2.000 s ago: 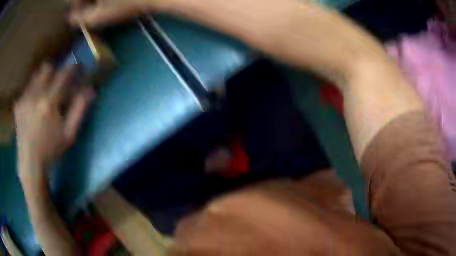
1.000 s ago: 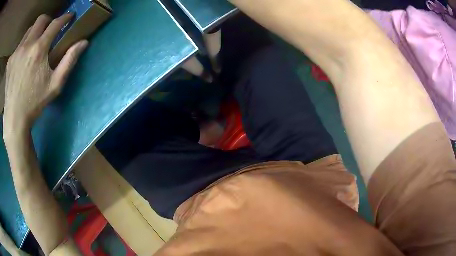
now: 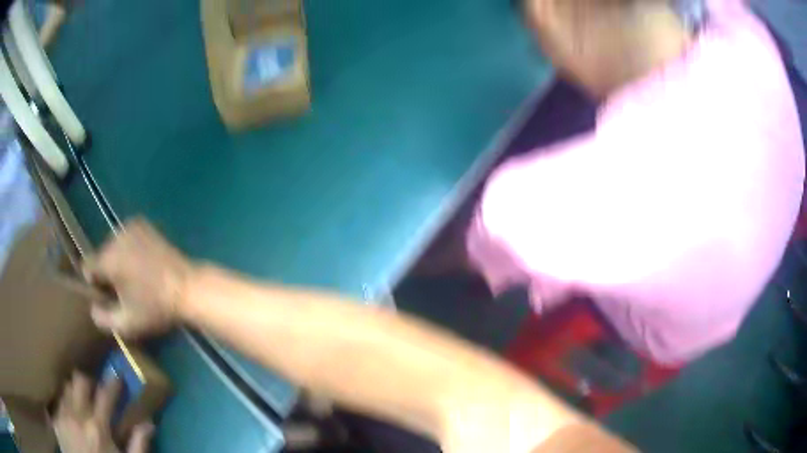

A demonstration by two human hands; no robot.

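My left hand (image 3: 88, 418) is at the bottom left, cut off by the frame edge. Its fingers lie against a small brown mailer box with a blue piece (image 3: 131, 376) inside; blur hides whether they grip it. My right arm crosses the lower middle from the bottom right. My right hand (image 3: 140, 279) is curled above and beyond the left one, at the edge of large brown cardboard (image 3: 35, 310). The picture is blurred, and I cannot tell what the right fingers hold.
Another brown box with a blue and white piece (image 3: 270, 64) lies on the green bench (image 3: 354, 150). Cream uprights (image 3: 40, 97) stand at the left along the metal-edged seam. A person in pink (image 3: 646, 195) sits close on the right, with a red stool (image 3: 593, 358) below.
The view has swung up and to the right, bringing the seated person and second box into view. My right hand, out of frame one second ago, now shows; my left sits lower in the picture.
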